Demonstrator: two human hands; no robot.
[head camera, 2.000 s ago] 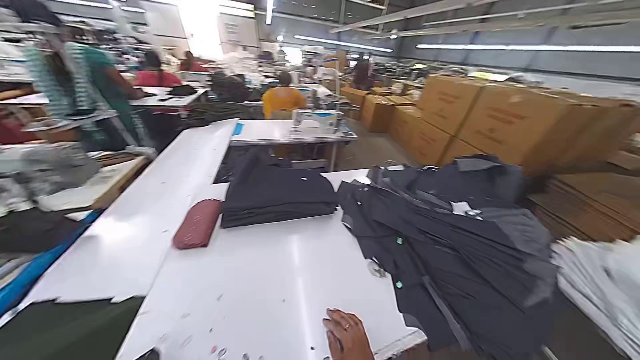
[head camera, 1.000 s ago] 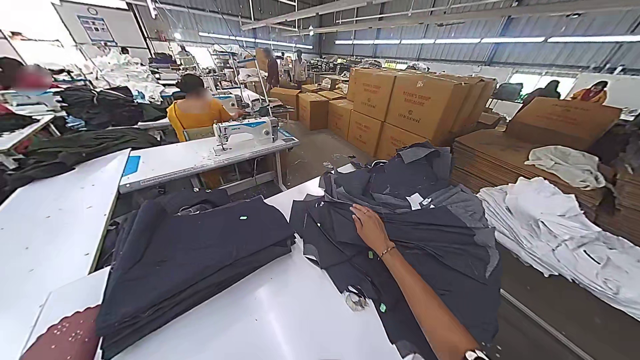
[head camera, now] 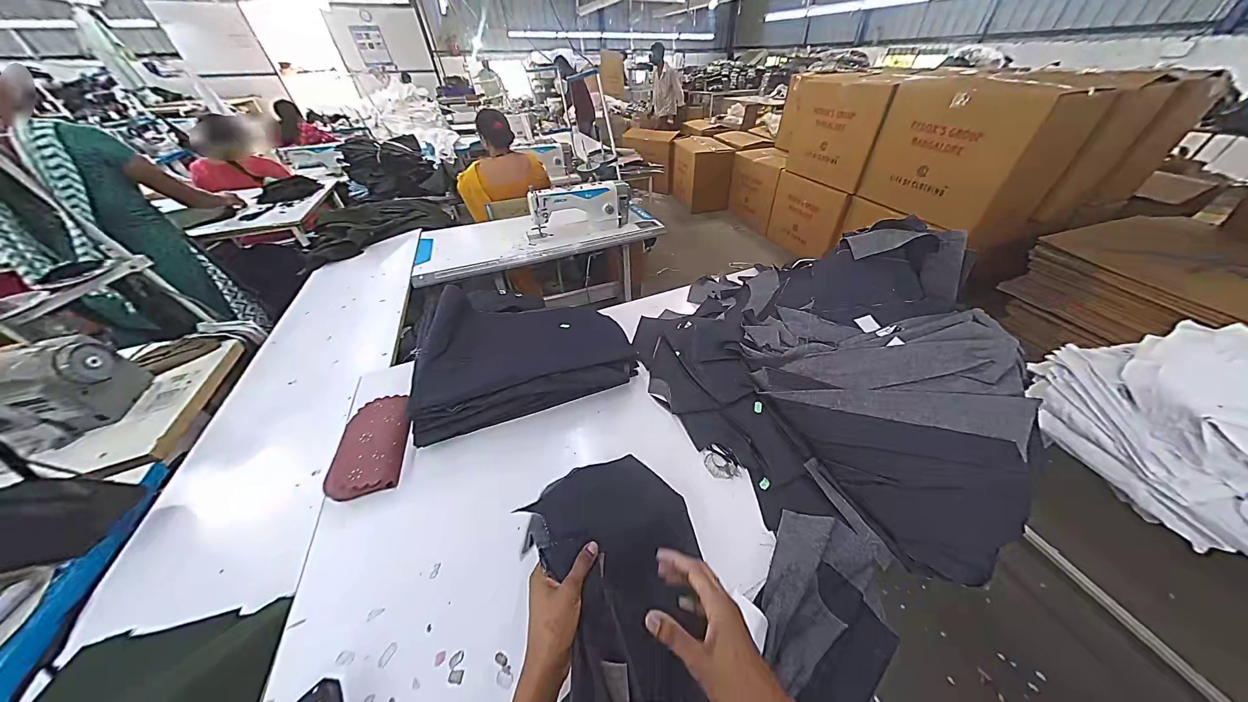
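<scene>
A dark fabric piece (head camera: 629, 517) lies over the white table (head camera: 487, 497) near its front edge. My left hand (head camera: 558, 609) grips its left side, thumb on top. Over its right side is my right hand (head camera: 707, 624), fingers spread and slightly blurred; whether it touches the cloth is unclear. Beyond, a folded stack of dark cloth (head camera: 517, 361) rests beside a maroon scalloped case (head camera: 369, 447). To the right spreads a heap of dark and grey cut pieces (head camera: 877, 409) bearing small green stickers, some hanging over the table's edge.
A sewing machine (head camera: 580, 207) stands on a table ahead, with a seated person in yellow (head camera: 499, 175) behind it. Cardboard boxes (head camera: 960, 146) and flattened cartons (head camera: 1141, 263) are at the right, near white cloth (head camera: 1150, 419). A person in green (head camera: 117, 205) stands at the left.
My right hand has left the heap of cut pieces, where it lay a second ago. Both hands are now at a dark piece near the front edge. The view has swung left and down.
</scene>
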